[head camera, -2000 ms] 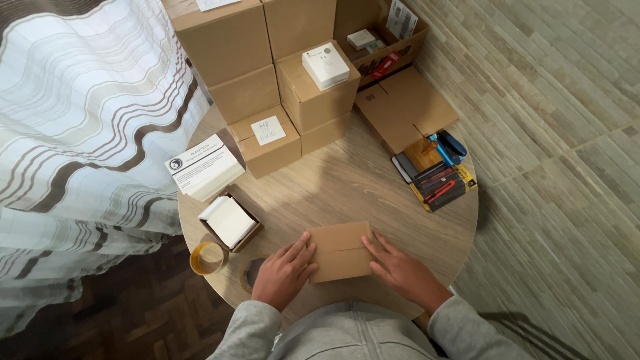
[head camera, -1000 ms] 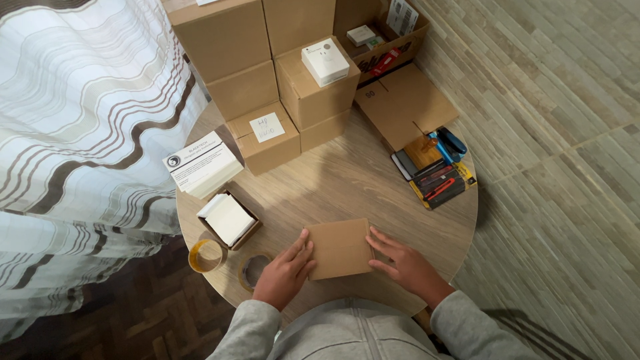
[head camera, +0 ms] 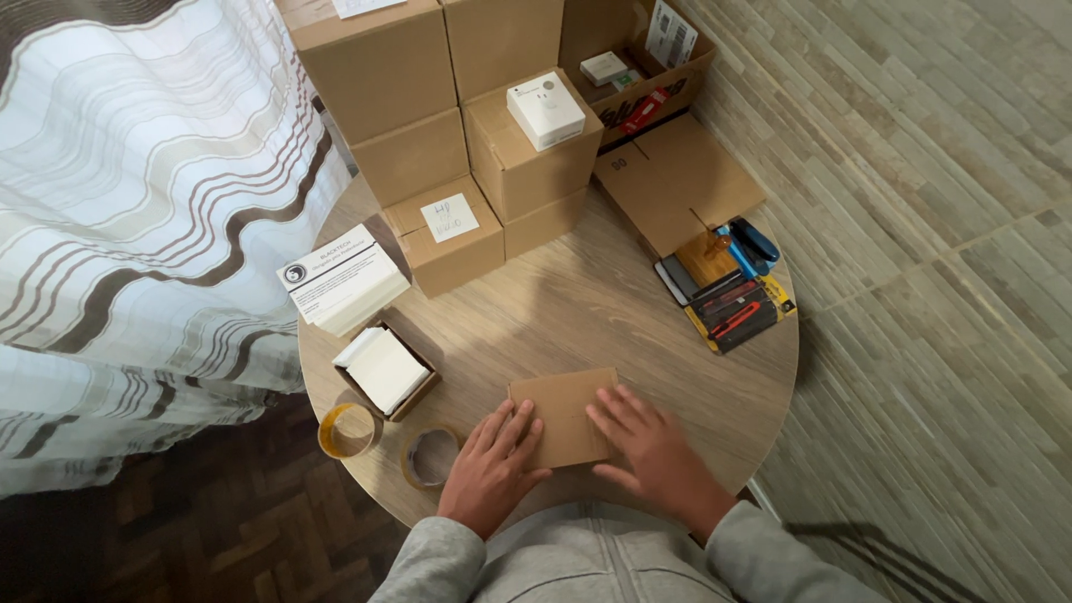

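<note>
A small cardboard box [head camera: 563, 419] lies on the round wooden table near my body. My left hand [head camera: 496, 465] rests with its fingertips on the box's left side, fingers spread. At the right side, the fingertips of my right hand [head camera: 649, 448] touch the top near the edge; this hand is slightly blurred. Neither hand is closed around the box. A roll of clear tape [head camera: 431, 457] lies just left of my left hand, and a roll of yellowish tape [head camera: 347, 430] sits farther left by the table edge.
An open box of white cards [head camera: 387, 373] and a stack of printed sheets [head camera: 343, 276] stand at left. Stacked cardboard boxes [head camera: 456, 247] fill the back, one bearing a white plug adapter box [head camera: 545, 110]. At right are flat cardboard [head camera: 682, 180], a blue stapler [head camera: 745, 247] and packaged utility knives [head camera: 740, 315].
The small box has turned slightly between my hands. My right hand has shifted from its right edge onto the top near that edge.
</note>
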